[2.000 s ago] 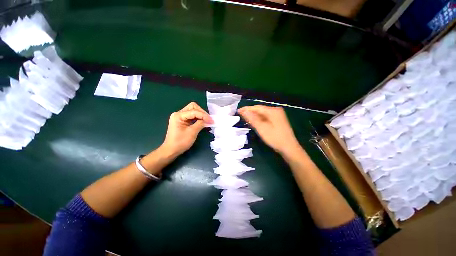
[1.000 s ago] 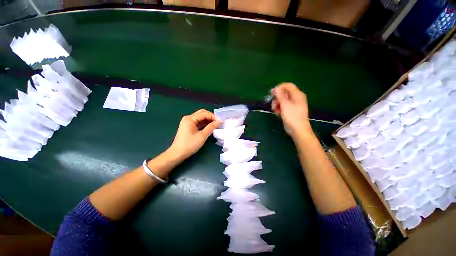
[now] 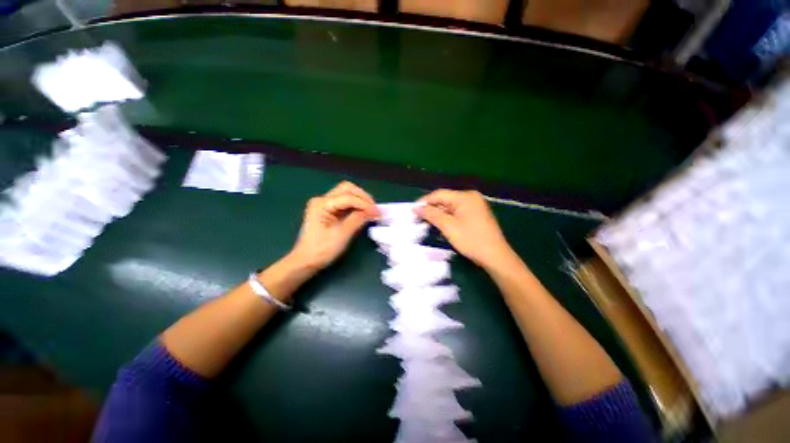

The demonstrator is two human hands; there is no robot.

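A long overlapping row of white packets (image 3: 420,320) lies on the dark-green surface (image 3: 329,381) in front of me and runs out of the bottom edge. My left hand (image 3: 333,225) pinches the far left corner of the row between thumb and fingers. My right hand (image 3: 459,223) pinches the far right corner in the same way. The farthest packet edge is stretched between my fingertips, and its upper part no longer shows beyond them. Both hands are bare.
A single white packet (image 3: 223,171) lies left of my hands. Two fanned white stacks lie at the far left, one nearer (image 3: 82,190) and one farther (image 3: 89,78). An open carton (image 3: 654,333) filled with white packets stands at the right. The surface has a raised far edge.
My right hand was raised off the row to the far right and has come back down onto its far end. My left hand stays there. The view has shifted slightly.
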